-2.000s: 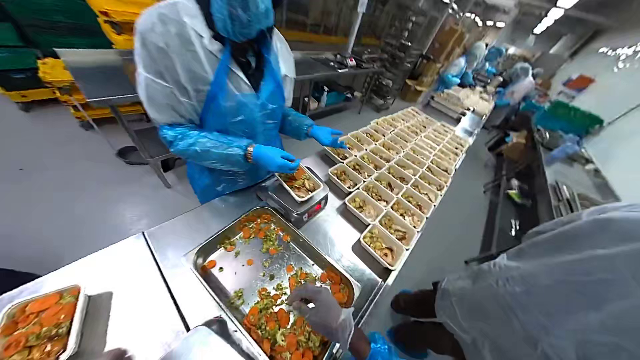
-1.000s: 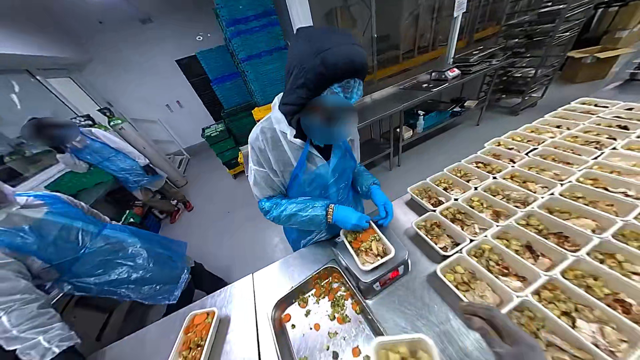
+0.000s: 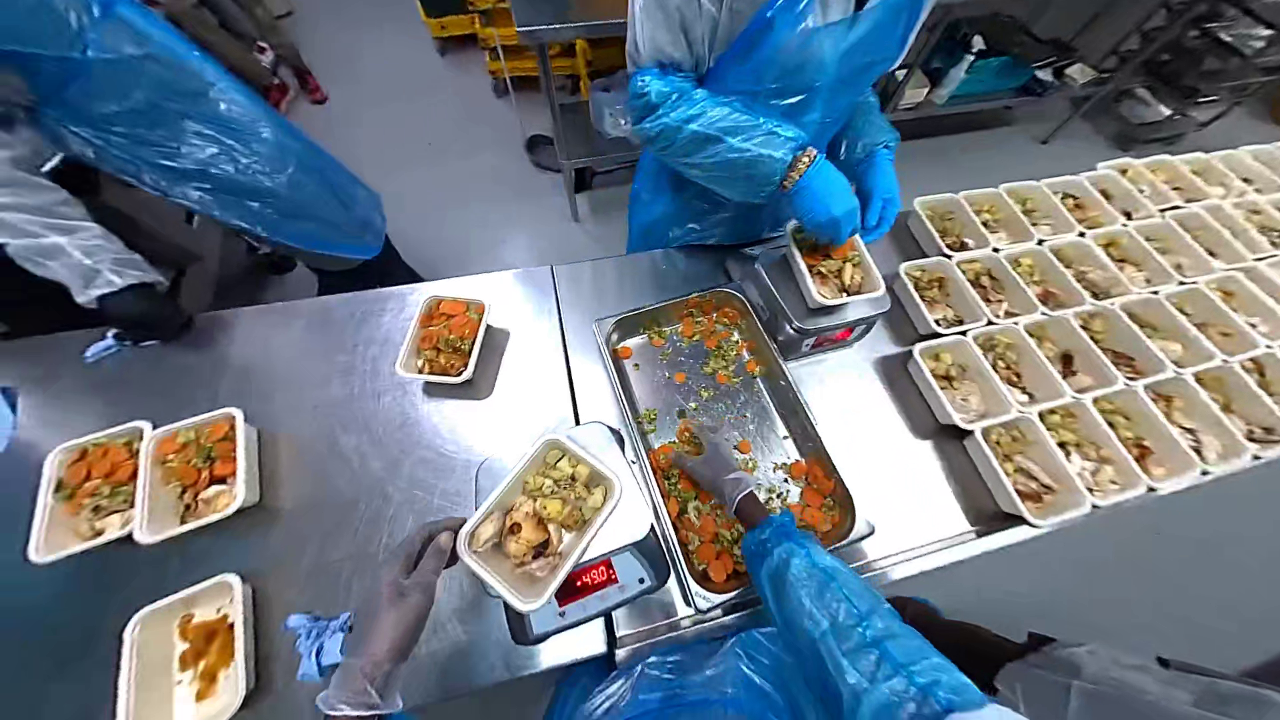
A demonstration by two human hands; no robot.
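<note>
My left hand [image 3: 405,600], in a clear glove, grips the left edge of a white food tray [image 3: 540,520] with potato cubes and chicken. That tray is tilted over a digital scale [image 3: 590,590] with a lit red display. My right hand [image 3: 715,465], gloved and with a blue sleeve, reaches into a steel pan [image 3: 650,400] and touches the sliced carrots and chopped greens; its fingertips are partly hidden. Across the table, a co-worker's blue-gloved hands [image 3: 840,200] are at a filled tray [image 3: 835,270] on a second scale [image 3: 815,320].
Many filled trays [image 3: 1030,470] stand in rows at the right. On the left part of the steel table [image 3: 340,400] are a carrot-topped tray [image 3: 443,340], two more side by side [image 3: 195,475], a sauce-stained tray [image 3: 185,650] and a crumpled blue cloth [image 3: 318,640]. Another person's sleeve [image 3: 80,240] is at upper left.
The view has swung strongly. My right hand, over the filled trays at the right a second ago, is now in the steel pan. My left hand has come into view, holding a tray.
</note>
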